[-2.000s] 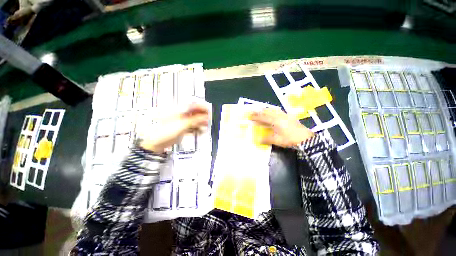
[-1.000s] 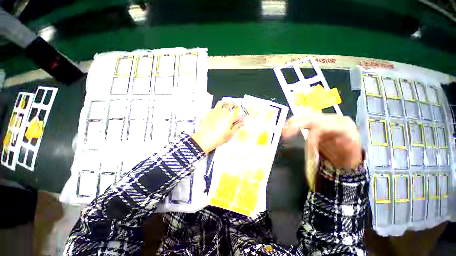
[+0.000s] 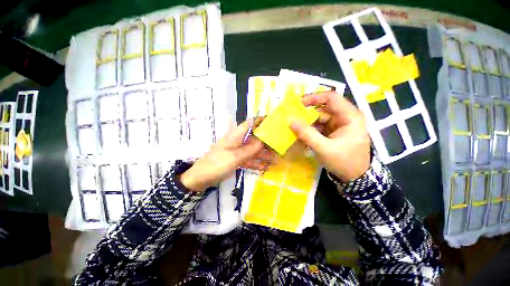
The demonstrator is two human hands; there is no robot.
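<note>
My right hand [image 3: 339,134] holds a yellow adhesive piece [image 3: 284,129] between thumb and fingers, tilted above the die-cut adhesive sheets [image 3: 279,192]. My left hand [image 3: 226,156] is just left of it and holds a thin phone frame [image 3: 250,129], seen nearly edge-on by the fingers. The yellow piece's left corner meets the left fingers; whether it touches the frame cannot be told. The sheets lie stacked below, with yellow rectangles at their near end.
The near tray [image 3: 144,120] of frames lies left, its far row yellow-edged. Loose yellow liner [image 3: 383,72] lies on a white waste grid [image 3: 401,116] at right. The second tray [image 3: 472,139] stands far right. Neighbour's waste sheets [image 3: 24,142] lie far left. The conveyor's pale rail [image 3: 268,21] runs behind.
My right hand has come back from the right to the sheets and now holds a yellow piece. My left hand is now lower, with the frame beside the piece. The view has shifted.
</note>
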